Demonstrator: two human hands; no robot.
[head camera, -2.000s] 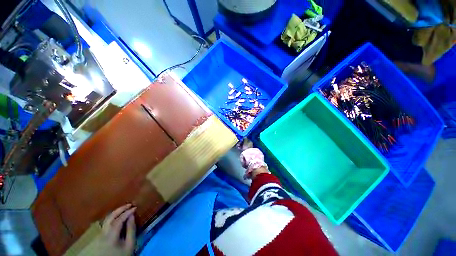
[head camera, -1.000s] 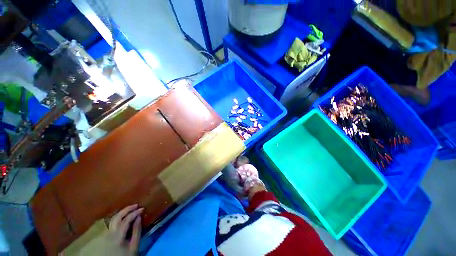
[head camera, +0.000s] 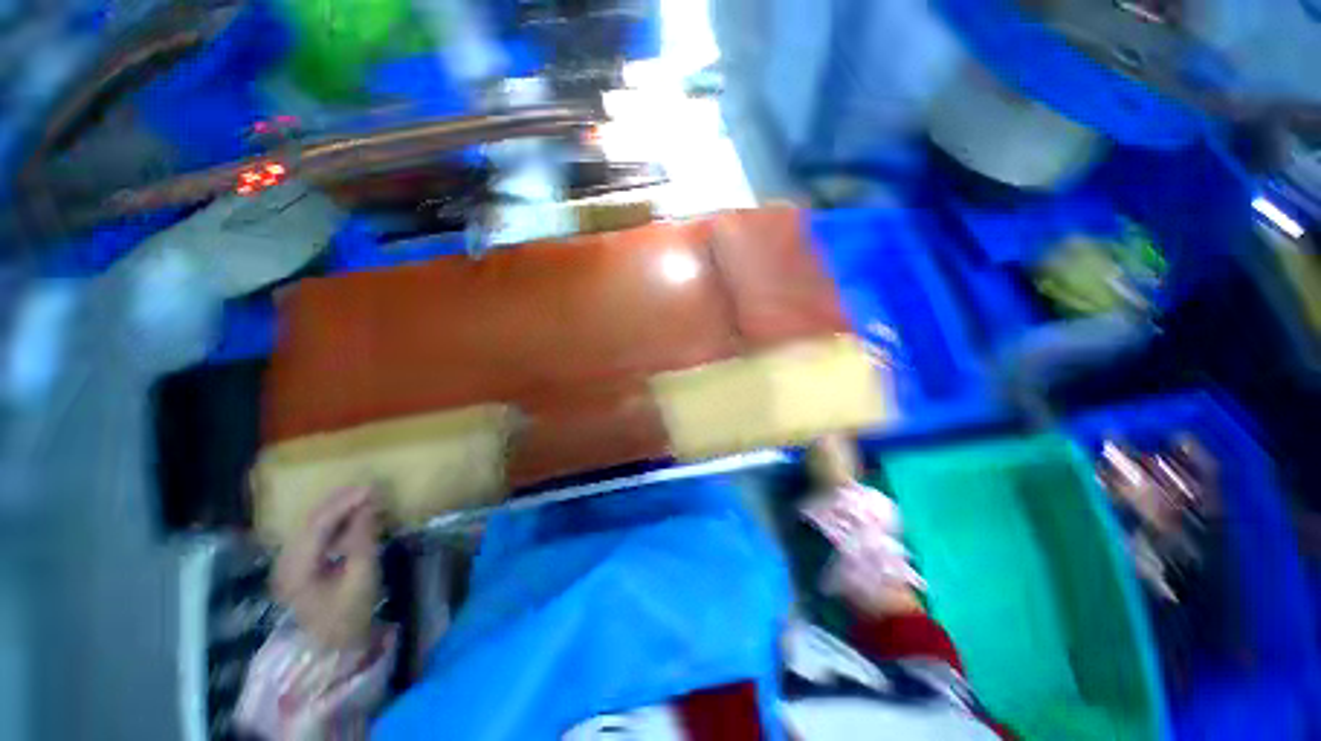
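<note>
The frame is blurred. A glossy reddish-brown mat (head camera: 493, 333) lies in front of me, with tan strips (head camera: 435, 456) along its near edge. My left hand (head camera: 336, 557) is at the near left edge, over the left tan strip, fingers curled; I cannot tell if it holds anything. My right hand (head camera: 833, 466) is at the near right corner, just below the right tan strip, small and blurred; its fingers and any content cannot be made out. Both wrists have pink sleeve covers.
The brightly lit press (head camera: 667, 130) stands behind the mat. A blue bin (head camera: 927, 311) is at the mat's right. A green bin (head camera: 1000, 565) is at lower right, beside a blue bin of copper pieces (head camera: 1166, 492). A black tray (head camera: 203, 442) is left of the mat.
The view has turned left, so the mat lies nearly level. My right hand shows nearer the mat's right corner and the green bin. My left hand stays by the near left edge.
</note>
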